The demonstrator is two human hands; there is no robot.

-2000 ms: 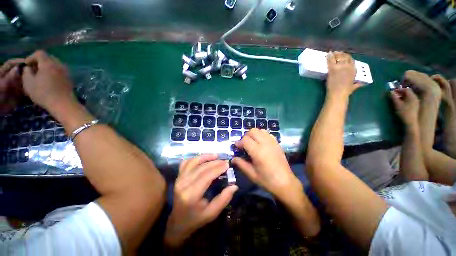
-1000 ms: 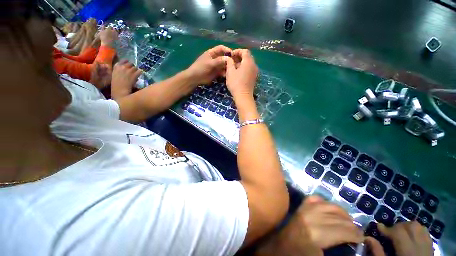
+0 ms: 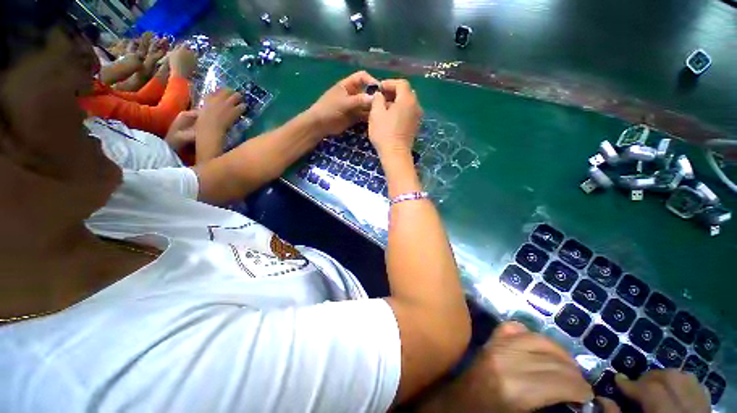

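My left hand (image 3: 533,373) is at the bottom edge, partly cut off. A small pale, metallic piece of an unfinished unit (image 3: 594,406) shows at its fingertips; the rest is hidden or out of the picture. My right hand (image 3: 669,392) is also cut off by the bottom edge. Its fingertips are at a black cover (image 3: 608,385) in the near row; whether they grip it cannot be told. Rows of rounded black covers with pale centre rings lie in the clear tray (image 3: 494,284).
Piled units (image 3: 646,173) with metal plugs lie behind the tray, beside a white cord (image 3: 722,165). A neighbour's bent arm (image 3: 424,266) reaches over the bench left of my tray, hands holding a small dark piece (image 3: 372,89). Spaced units (image 3: 698,62) lie on the dark strip.
The view has swung left since the earliest frame, and the power strip has gone out of view. Since one second ago, my hands have stayed low by the tray, with little visible change.
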